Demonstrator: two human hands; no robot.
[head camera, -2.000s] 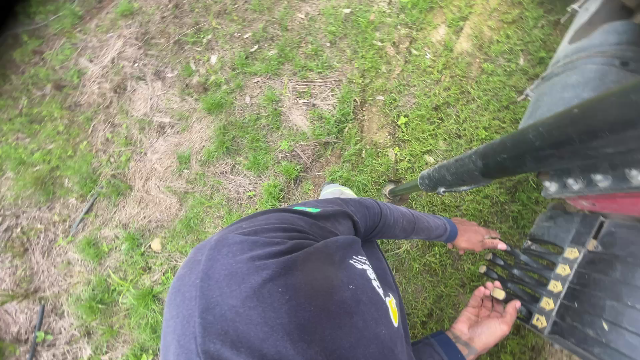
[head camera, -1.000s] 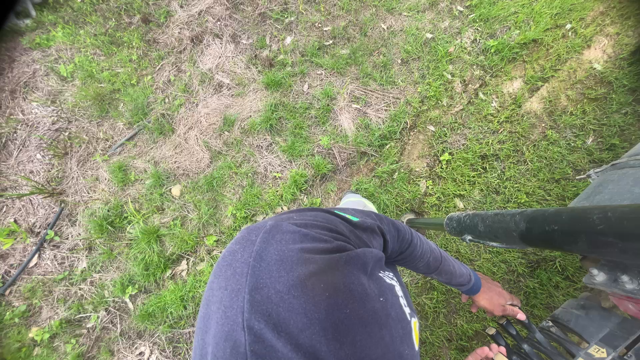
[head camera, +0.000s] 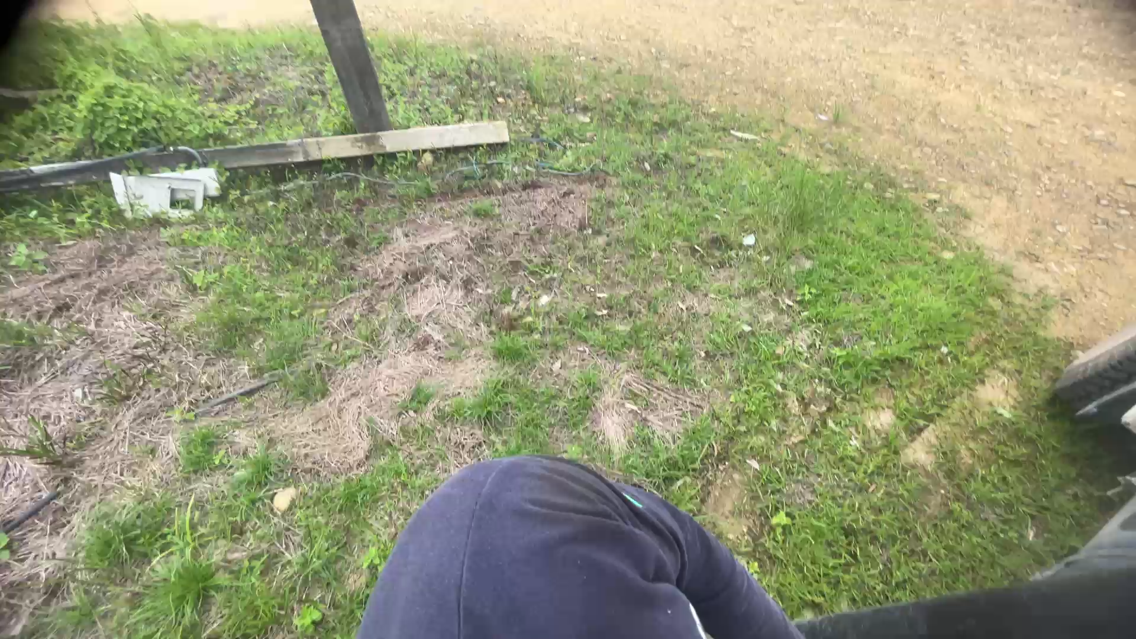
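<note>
Neither of my hands shows now; both lie below the lower edge of the head view, and what they hold or touch is hidden. The dark blue sleeve and shoulder of my top (head camera: 532, 559) fill the bottom middle, with a small green mark on the sleeve. Beside the sleeve, at the bottom right, the dark metal tube (head camera: 976, 612) is cut off by the frame's edge. The black straps or hoses with brass-coloured pieces are out of view.
Patchy grass and dry straw cover the ground. A wooden beam (head camera: 444, 138) lies by a leaning post (head camera: 351, 67), near a broken white piece (head camera: 160, 193). Gravel (head camera: 976, 106) spreads at the upper right. A tyre (head camera: 1100, 368) stands at the right edge.
The view has swung up and away, so both hands and the black straps or hoses have left it. The post, beam and gravel have come into sight.
</note>
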